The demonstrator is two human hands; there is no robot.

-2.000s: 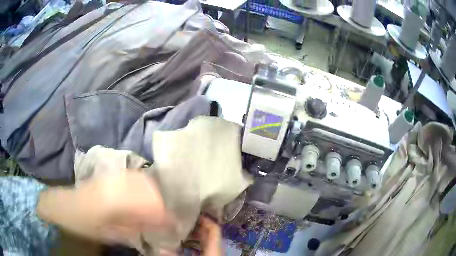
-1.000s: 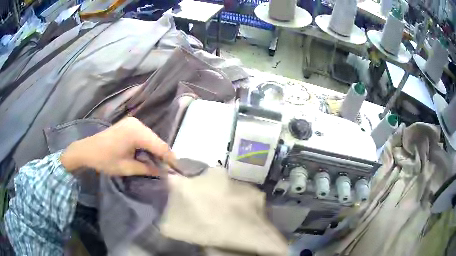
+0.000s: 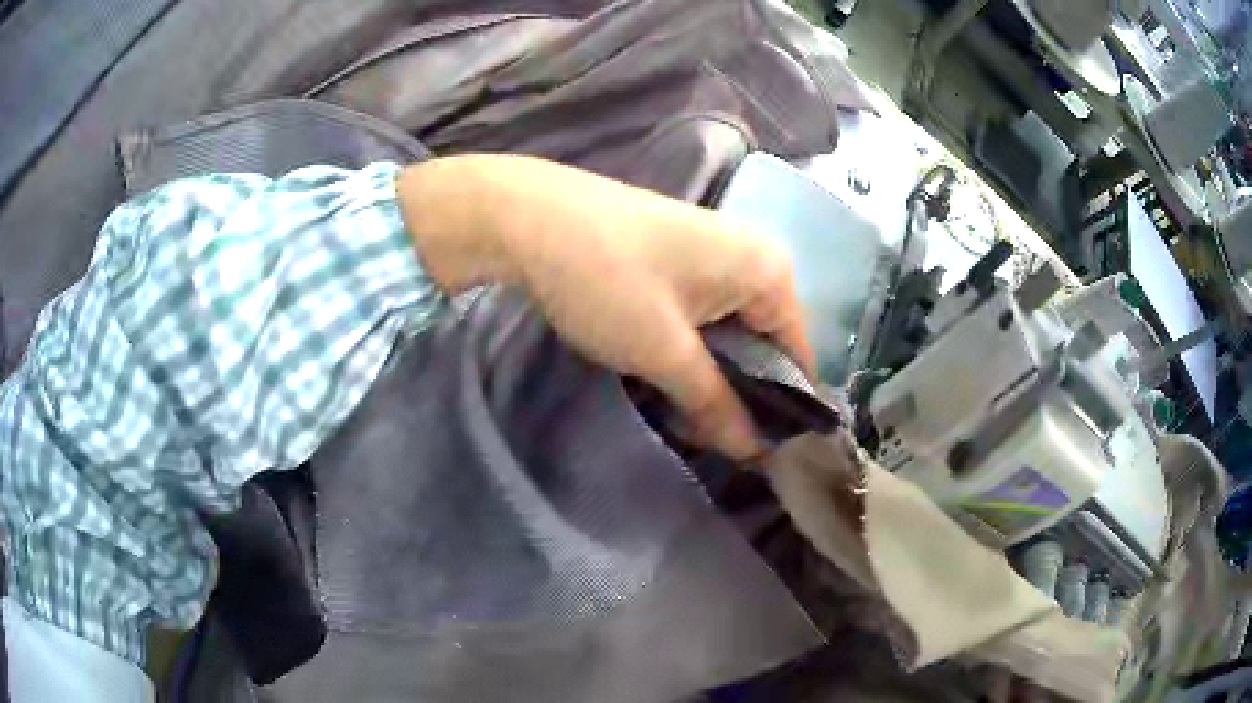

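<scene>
My left hand [image 3: 604,275], in a checked sleeve, reaches across from the left. Its thumb and fingers pinch the edge of a grey-brown garment piece [image 3: 508,508], which hangs and spreads below the hand. A beige piece [image 3: 947,570] with a rough thread edge extends from the fingers to the lower right. The white overlock machine [image 3: 968,392] is right of the hand, seen tilted. Its needle area is hidden behind the cloth. My right hand is not in view.
More grey-brown cloth [image 3: 563,69] is heaped behind my left arm. A pale metal plate [image 3: 810,247] lies left of the machine head. Beige cloth [image 3: 1188,474] hangs at the right. Thread cones [image 3: 1181,131] on discs stand at the upper right.
The view has turned, so the machine appears tilted and further right. My left hand has moved right towards the machine with the cloth. The right hand's fingers, seen earliest, are gone.
</scene>
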